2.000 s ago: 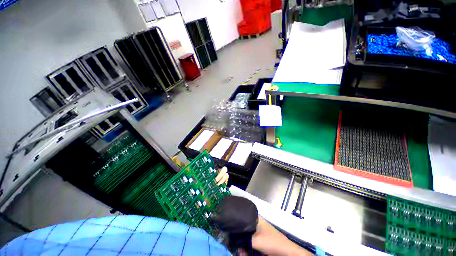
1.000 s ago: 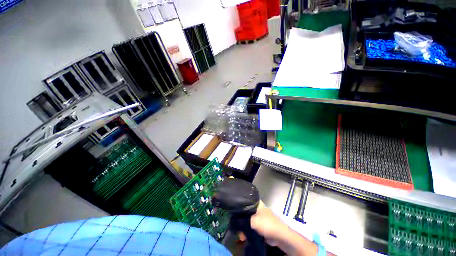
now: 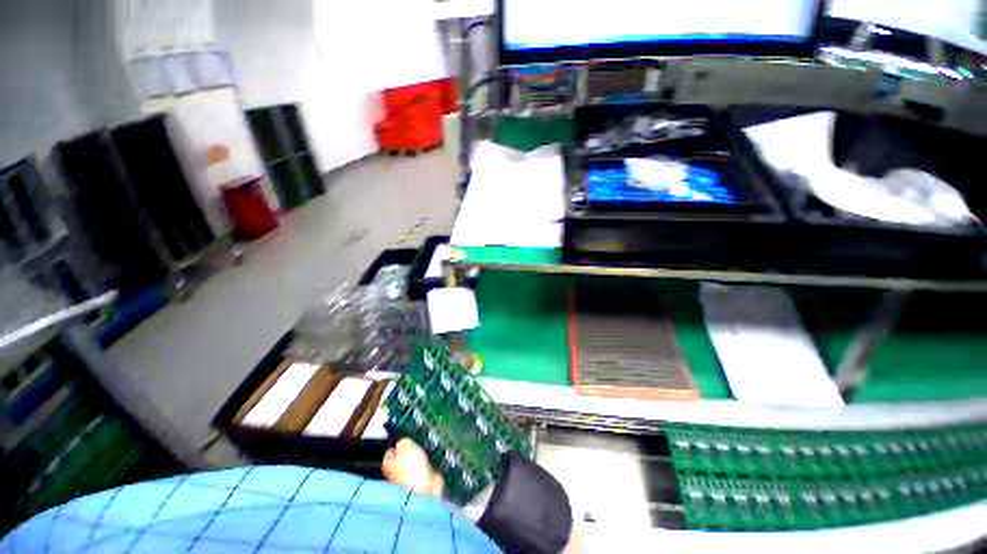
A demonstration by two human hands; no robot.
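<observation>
My left hand (image 3: 411,467), mostly hidden behind the blue sleeve, holds a green PCB panel (image 3: 460,417) tilted at its lower left edge. A black handheld barcode scanner (image 3: 527,506) is at the panel's lower right corner and overlaps it. Only a sliver of my right hand (image 3: 576,540) shows at the bottom edge, behind the scanner head; its grip is hidden. More PCB panels (image 3: 823,472) lie on the line at the right, between pale rails. The picture is slightly blurred.
Open boxes of white pieces (image 3: 284,394) and clear blister trays (image 3: 363,325) stand beyond the panel. A dark sheet with red-orange edges (image 3: 630,346) lies on green matting. A shelf holds black bins (image 3: 671,236) below a monitor (image 3: 660,27). The PCB rack (image 3: 92,433) is at far left.
The view has swung right, bringing in the monitor and more of the line. The held panel and scanner have moved away from the rack, towards the line. My left fingers now show at the panel's lower left edge.
</observation>
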